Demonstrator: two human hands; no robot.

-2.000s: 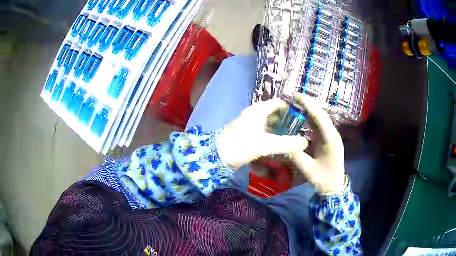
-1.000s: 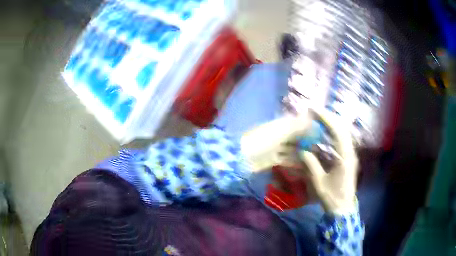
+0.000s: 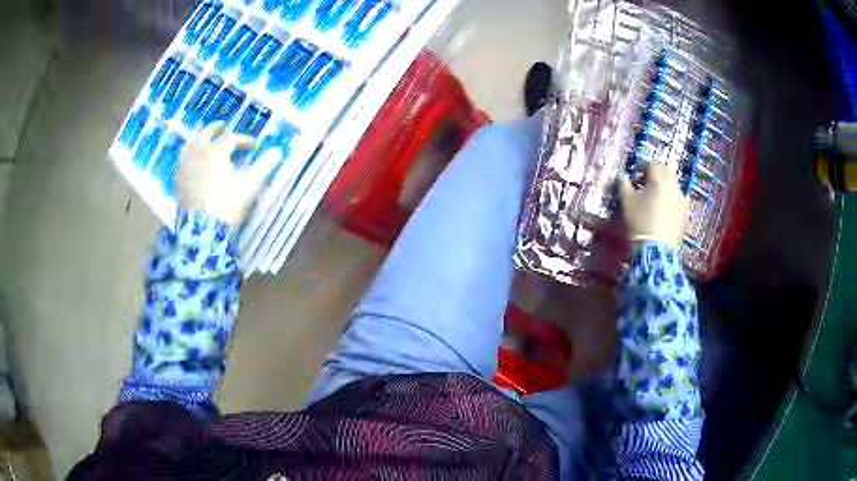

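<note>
My left hand (image 3: 214,178), in an off-white glove, is over the lower part of the white foam tray (image 3: 265,99). Its thumb and forefinger are apart beside a translucent blue housing (image 3: 274,141); whether they touch it I cannot tell. Rows of blue housings fill pockets of the tray. My right hand (image 3: 655,199), also gloved, is at the clear blister tray (image 3: 573,188), with its fingertips at the lower end of a column of small blue-dark inserts (image 3: 650,108). A small dark thing shows at its fingertips; whether it is gripped is unclear.
Red stools (image 3: 376,193) stand under the trays. My legs (image 3: 442,254) are between them. A green bench (image 3: 813,413) is at the right edge, with a yellow-and-black fitting (image 3: 832,169) above it. A dark object (image 3: 537,87) lies left of the clear tray.
My hands were together in front of the clear tray around a blue piece. Now they are apart: the left has moved to the foam tray, the right onto the clear tray's inserts.
</note>
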